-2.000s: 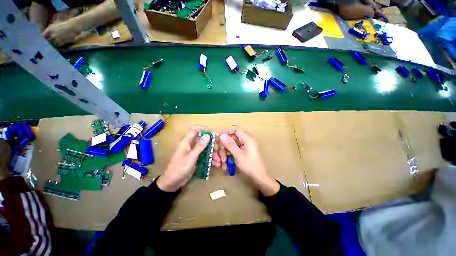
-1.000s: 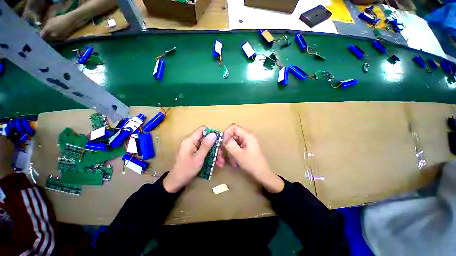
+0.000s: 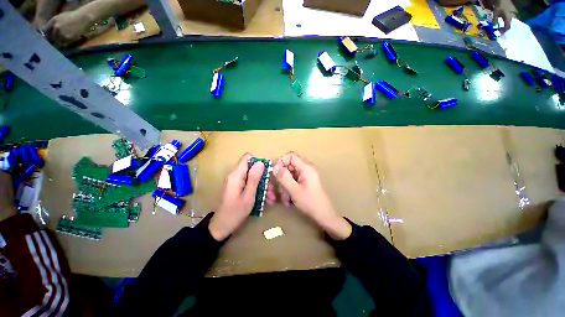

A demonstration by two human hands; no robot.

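A green circuit board strip (image 3: pixel 261 197) with a row of pale pads along its right edge stands nearly upright in the picture. My left hand (image 3: pixel 238 193) grips it, thumb on its face. My right hand (image 3: pixel 302 186) is at the strip's upper right edge, thumb and forefinger pinched together. What lies between its fingertips is too small to tell, and no battery cell shows in it. A loose cream piece (image 3: pixel 273 233) lies flat on the cardboard sheet (image 3: pixel 322 247) below the hands.
A pile of green circuit boards (image 3: pixel 102 217) and wired blue battery cells (image 3: pixel 181 179) lies left, by a metal upright (image 3: pixel 80 93). A green conveyor belt (image 3: pixel 260 114) carries scattered cells. Across it are boxes (image 3: pixel 217 13) and people's hands. A sleeve (image 3: pixel 34 266) shows at left, grey cloth at right.
The blue cell seen below my right hand two seconds ago no longer shows. The view has shifted, and the cells on the belt appear farther right. My left hand still holds the strip.
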